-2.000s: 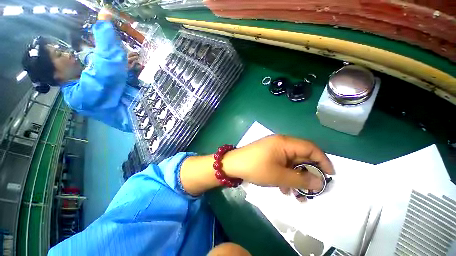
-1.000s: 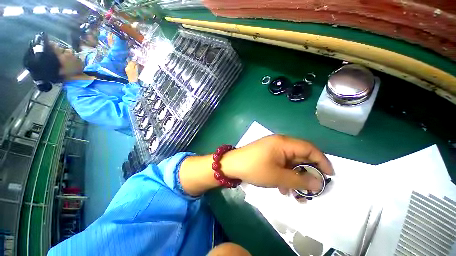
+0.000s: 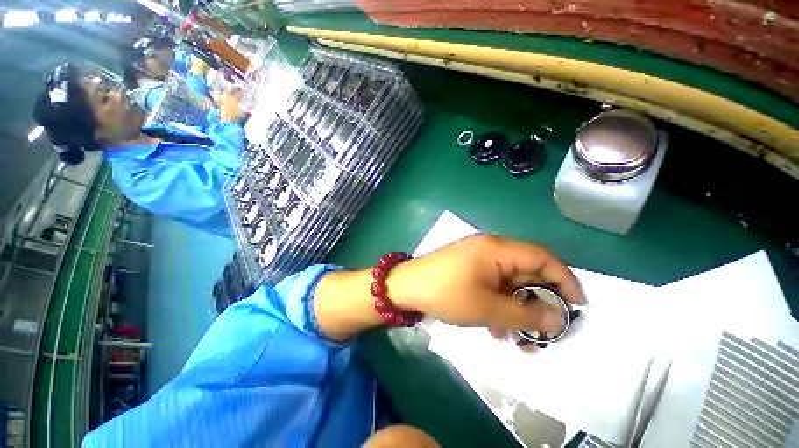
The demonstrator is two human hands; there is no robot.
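Observation:
My left hand [image 3: 504, 289], with a dark red bead bracelet, comes in from the left over white paper [image 3: 604, 367]. It holds a round watch case [image 3: 545, 315] with a silver rim, its fingers around and partly across it. Slim grey tweezers [image 3: 648, 404] show over the paper at the lower right, tips upward; their lower end is cut off by the bottom edge. My right hand is not in view. A skin-coloured blurred shape at the bottom centre cannot be identified.
Stacked clear trays [image 3: 320, 153] of watch heads stand at left. Black round parts [image 3: 523, 157] and a whitish bottle [image 3: 609, 175] lie behind the paper. A lined sheet [image 3: 749, 394] is at right. A yellowish rail [image 3: 526, 74] runs behind. People in blue smocks [image 3: 166, 175] are at left.
The nearest co-worker's raised arm has come down and the body has shifted. My left hand and the watch case have not visibly moved; the tweezers have barely shifted.

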